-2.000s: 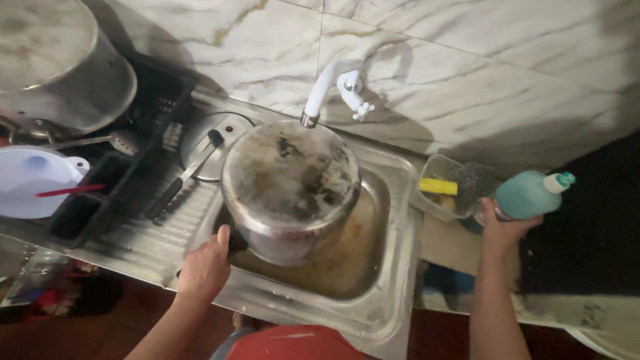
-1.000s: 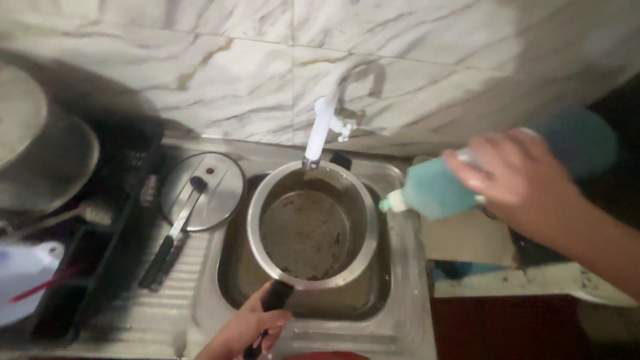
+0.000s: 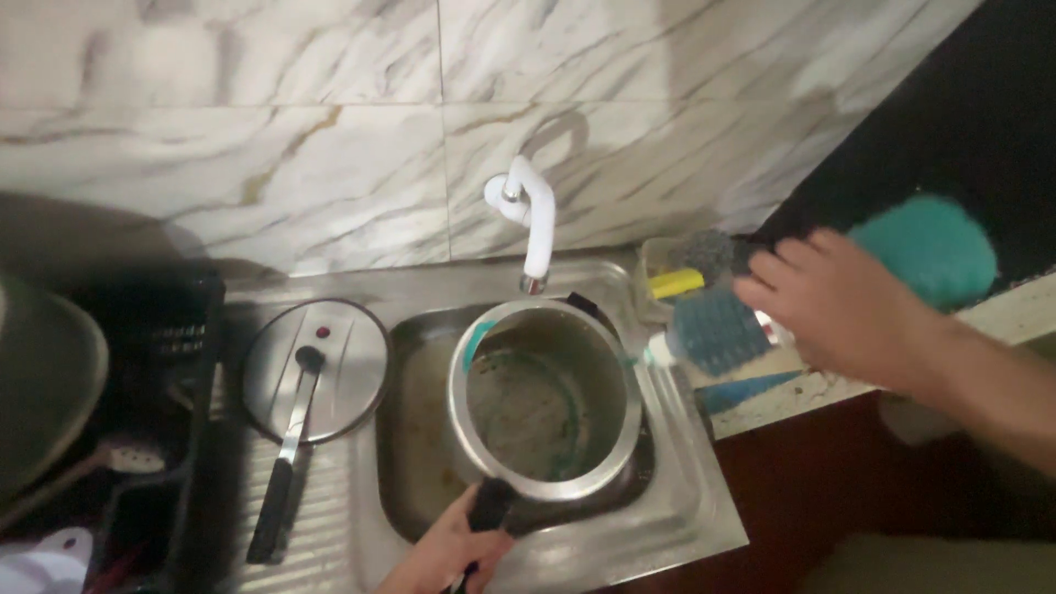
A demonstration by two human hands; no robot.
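My left hand grips the black handle of a metal pressure cooker pot, which is tilted in the sink basin with its mouth facing up. A streak of green liquid lies on the pot's left inner rim, and more green shows inside along the bottom's right side. My right hand is shut around a bottle of green dish soap, held on its side with the white cap pointing left, just right of the pot's rim. A white faucet stands behind the pot.
A round metal lid with a black handle lies on the drainboard left of the sink. Behind the bottle, a clear container holds a yellow sponge and a scouring pad. A black dish rack stands at the left.
The pot, bottom up two seconds ago, now has its mouth up. My right hand brought the bottle over from the right and tipped it sideways. Green liquid now shows in the pot.
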